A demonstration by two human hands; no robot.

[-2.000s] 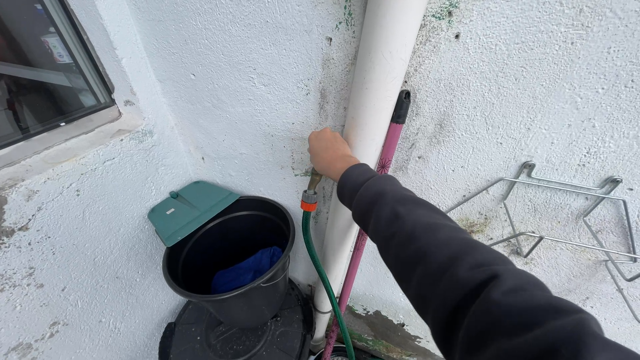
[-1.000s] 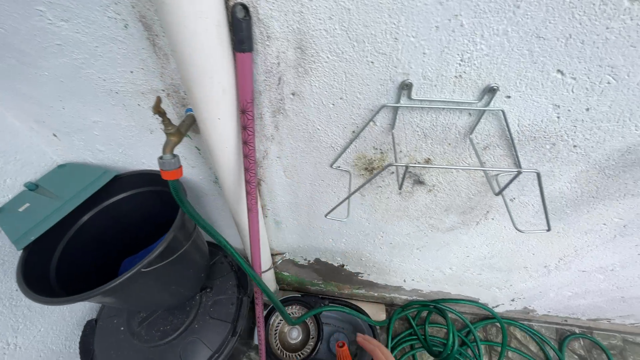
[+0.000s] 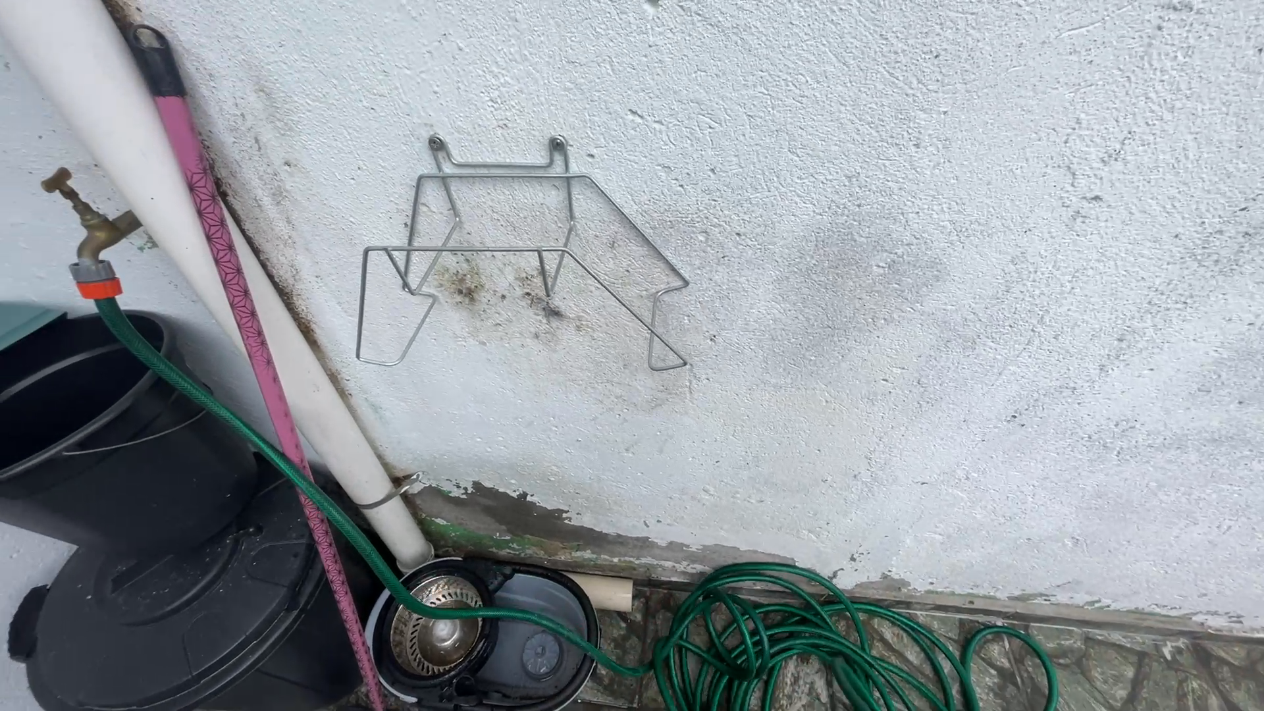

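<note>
Neither of my hands shows in the head view at this moment. A green garden hose (image 3: 237, 423) hangs from a brass tap (image 3: 97, 229) at the left, joined by a grey and orange connector (image 3: 97, 280). From there it crosses over a spin mop bucket (image 3: 543, 592) with a metal spinner basket (image 3: 439, 637). The rest of the hose lies in a loose, tangled coil (image 3: 760, 632) on the stone floor. Above, an empty metal wire hose holder (image 3: 504, 249) is fixed to the white wall with two screws.
A white drainpipe (image 3: 346, 439) slants down the wall, with a pink patterned pole (image 3: 252, 326) in front of it. On the left, a black bucket (image 3: 188, 474) stands on a large lidded black bin (image 3: 178, 612). A short pipe piece (image 3: 602, 591) lies behind the mop bucket.
Two seconds ago a hand was at the tap; one second ago fingers showed low by the mop bucket, near an orange nozzle. Now both are out of sight. The view has swung right.
</note>
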